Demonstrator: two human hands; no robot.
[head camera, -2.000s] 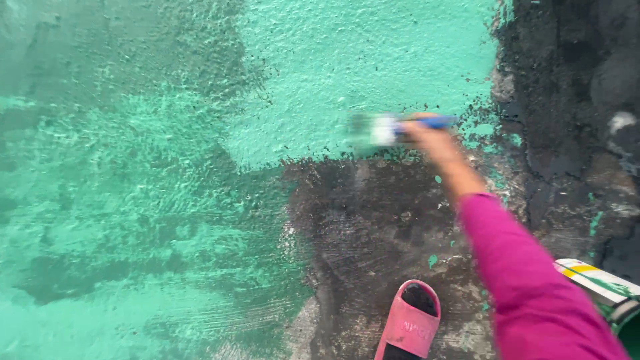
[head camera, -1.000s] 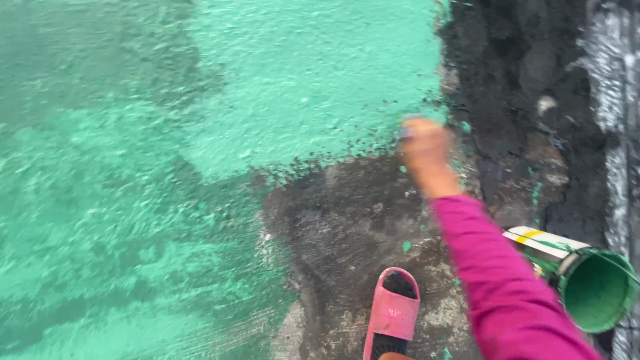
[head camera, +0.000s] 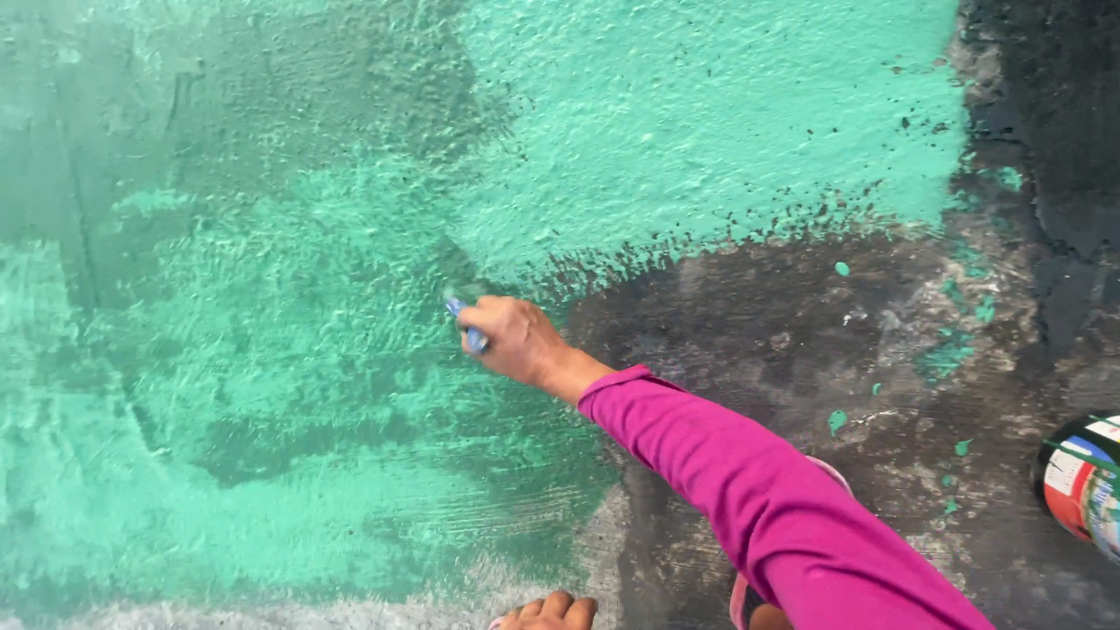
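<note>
My right hand (head camera: 512, 337), in a magenta sleeve, grips the blue handle of a paintbrush (head camera: 472, 332). The brush head is blurred and partly hard to make out; it lies over the rough surface where darker green meets bright turquoise paint (head camera: 700, 114). Beneath my hand and forearm, uneven green paint borders dark bare ground (head camera: 717, 324). My left hand is out of view.
A paint can (head camera: 1081, 481) with a colourful label is cut off by the right edge. Toes (head camera: 551, 612) show at the bottom edge. A pink slide sandal (head camera: 740, 599) is mostly hidden by my sleeve. Green drips (head camera: 837, 421) spot the dark ground.
My right hand has moved left with the brush, from the lower edge of the bright turquoise patch to its lower left corner. Toes have come into view at the bottom.
</note>
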